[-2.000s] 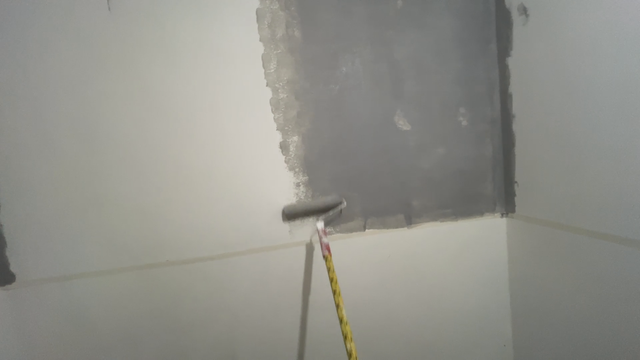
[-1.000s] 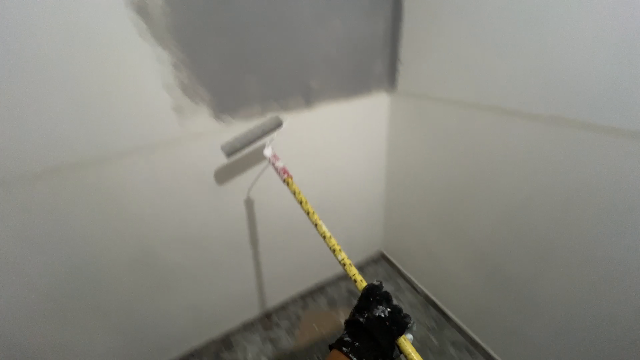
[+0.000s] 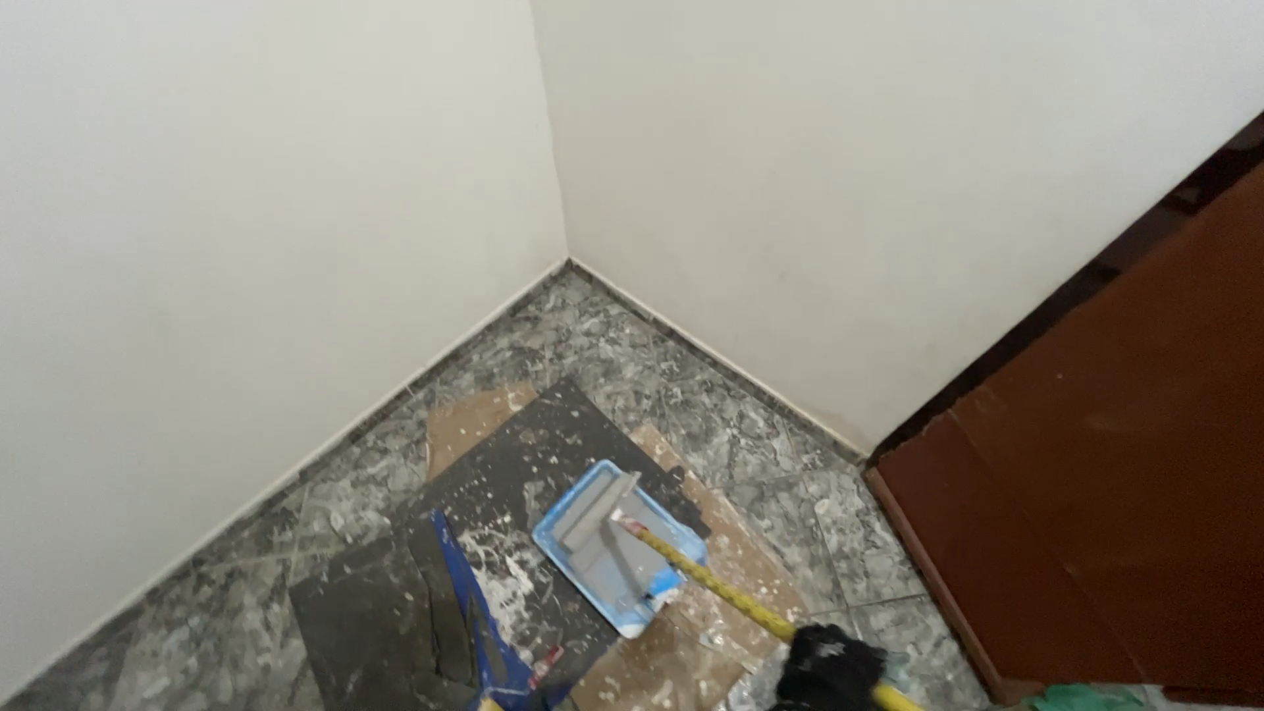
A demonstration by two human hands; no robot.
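Note:
My right hand, in a black glove with paint specks, is closed around a yellow extension pole at the lower right. At the pole's far end a paint roller, coated in grey, lies in a blue paint tray that holds grey paint. The tray rests on paint-spattered dark sheets and brown cardboard. My left hand is out of view.
A blue object, its kind unclear, stands left of the tray. White walls meet at a corner above grey patterned floor tiles. A brown wooden door is at the right, with green material near its foot.
The roller has moved from near the grey painted patch on the wall down into the tray. The view has swung down to the floor.

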